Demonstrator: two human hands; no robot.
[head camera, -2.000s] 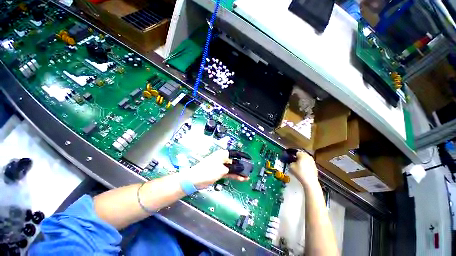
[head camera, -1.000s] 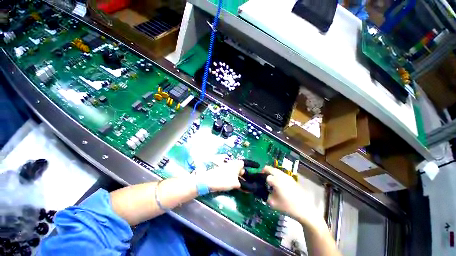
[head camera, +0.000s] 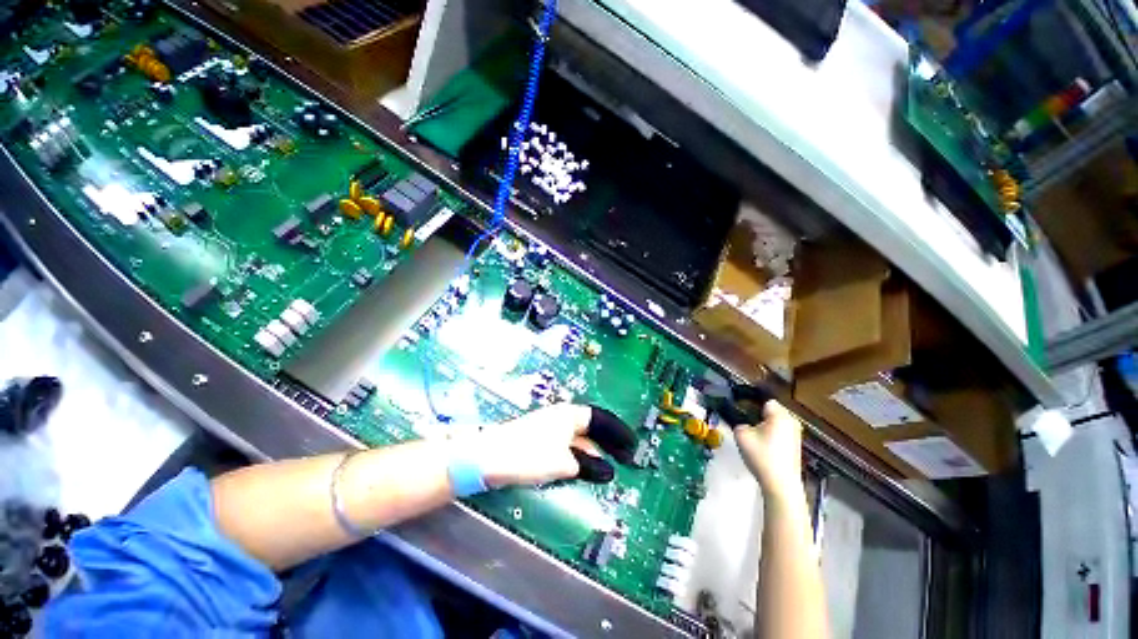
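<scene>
A green circuit board (head camera: 587, 362) lies in front of me on the rail line, with white patches, two black round parts and orange discs (head camera: 690, 426). My left hand (head camera: 537, 447), with black-covered fingertips, is over the board's middle; its thumb and index finger are apart and nothing shows between them. My right hand (head camera: 764, 434) is at the board's right edge. Its black-covered fingertips are on a dark grey block (head camera: 720, 392) beside the orange discs; the fingertips partly hide the block.
Another populated board (head camera: 250, 212) lies to the left. A metal rail (head camera: 200, 378) runs in front. Behind are a black tray (head camera: 649, 212) with white parts (head camera: 549, 165), cardboard boxes (head camera: 854, 331) and a white shelf (head camera: 749, 100). A blue coiled cord (head camera: 524, 119) hangs across. Black round parts (head camera: 53, 556) lie lower left.
My hands were together over the board a second ago. My right hand has moved right, to the board's edge with the grey block. My left thumb and index finger have spread.
</scene>
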